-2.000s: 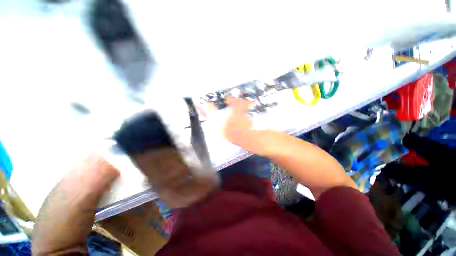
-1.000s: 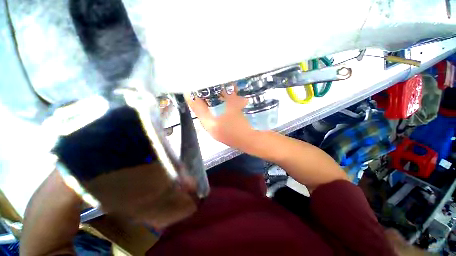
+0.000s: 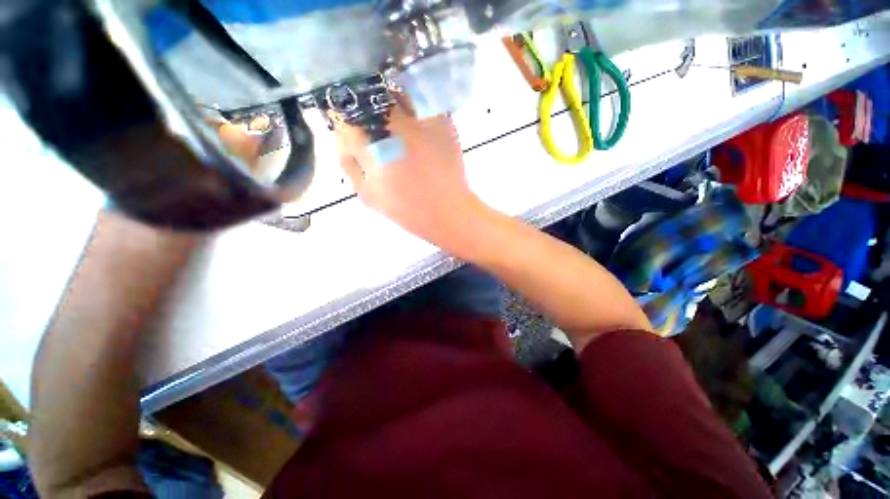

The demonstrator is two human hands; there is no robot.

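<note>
The white sewing machine [image 3: 332, 49] with a blue stripe crosses the top of the view, blurred. My right hand [image 3: 415, 180] lies on the white table at the needle area [image 3: 361, 97], fingers around a small dark thing with a pale patch [image 3: 386, 151]. Whether it grips this cannot be told. My left hand [image 3: 241, 142] is left of the needle area. Only some fingers show; a blurred dark band in front hides the rest, so its grip cannot be told. Shears [image 3: 586, 97] with one yellow and one green loop lie right of the needle.
Orange-handled snips [image 3: 525, 63] lie beside the shears. A thin tan stick [image 3: 767, 74] lies by a metal plate at far right. The pale table edge [image 3: 390, 283] runs before my body. Below right are a plaid bundle [image 3: 683, 244] and red stools [image 3: 771, 161]. A cardboard box [image 3: 229, 424] is below left.
The machine head has shifted up in the view, uncovering the shears and snips. My right hand shows further left and slightly higher. Some left fingers show more clearly.
</note>
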